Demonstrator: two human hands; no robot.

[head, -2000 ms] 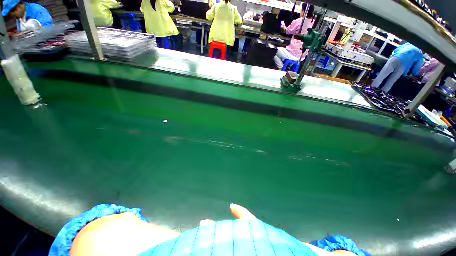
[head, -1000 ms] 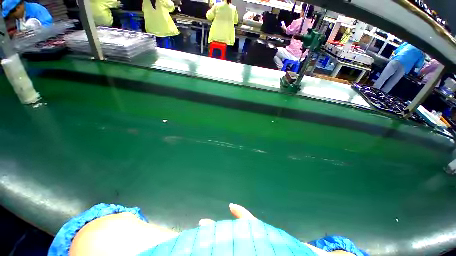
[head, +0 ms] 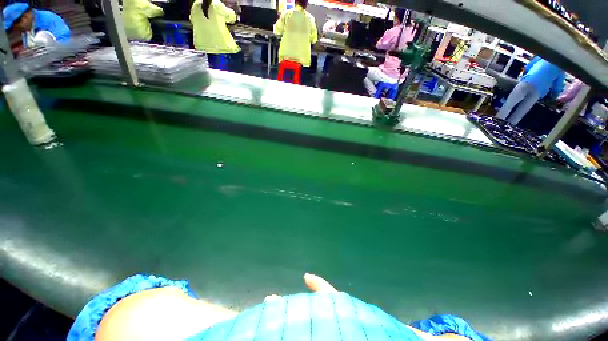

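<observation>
The wide green conveyor belt (head: 280, 233) fills the view, with pale scuffs and tiny white specks. My left hand (head: 167, 316) is partly in view at the bottom left, its bare wrist coming out of a gathered blue cuff (head: 127, 286). The light-blue lined smock (head: 307, 320) hides most of both hands. One fingertip (head: 320, 284) and a smaller bit of skin show above the smock; I cannot tell which hand they belong to. On the right only the blue cuff (head: 453, 325) shows. No held object is visible.
Beyond the belt runs a white ledge (head: 300, 102) with stacked clear trays (head: 153, 61), a green upright fixture (head: 400, 80) and a black parts tray (head: 510, 133). Metal posts stand left and right. A pale beam crosses the upper right. Several people work behind.
A tiny white speck on the belt's far part has shifted left. The visible fingertips have barely moved. Some people in the background have changed posture slightly.
</observation>
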